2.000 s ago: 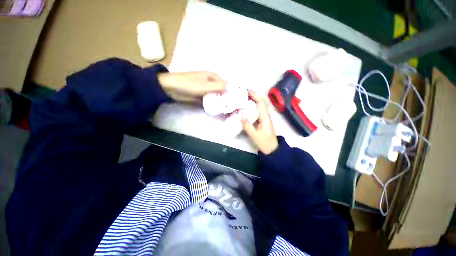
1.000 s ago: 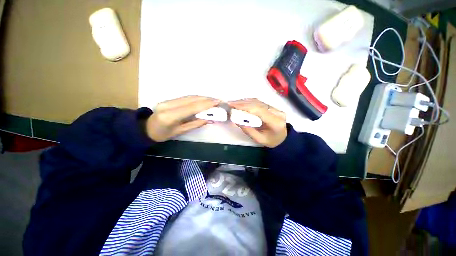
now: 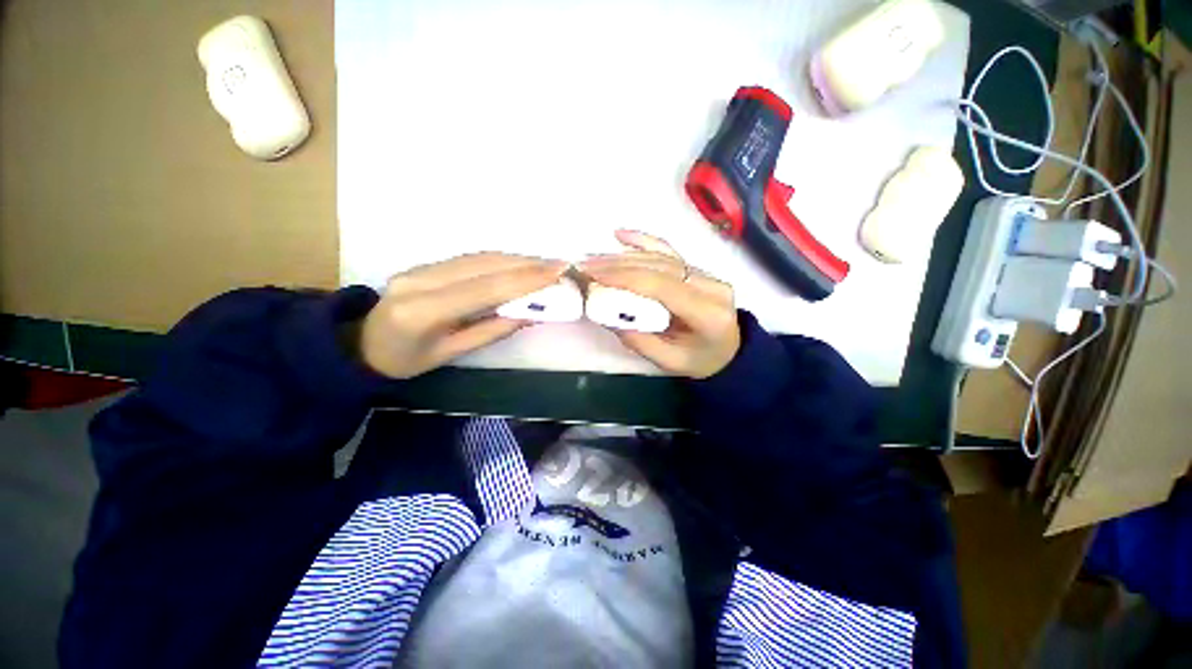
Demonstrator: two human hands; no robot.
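Note:
My left hand (image 3: 451, 311) is shut on a small white rounded unit (image 3: 543, 303), its dark port slot facing me. My right hand (image 3: 680, 314) is shut on a second white unit (image 3: 628, 311), also slot towards me. The two units are side by side, their ends close together, over the near part of the white sheet (image 3: 523, 131). The fingers hide much of both units. A red and black infrared thermometer (image 3: 765, 196) lies on the sheet right of my hands.
A cream unit (image 3: 255, 89) lies on the brown cardboard (image 3: 105, 170) at left. Two more cream units (image 3: 878, 55) lie at the sheet's right side. A white power strip (image 3: 980, 281) with plug adapters (image 3: 1039, 281) and white cables (image 3: 1046, 131) is at right. Folded cardboard (image 3: 1137, 392) stands beyond.
Two seconds ago the held units were farther up the sheet, held at an angle; now they are side by side near its front edge. Since one second ago the hands have barely moved; the view shifted slightly.

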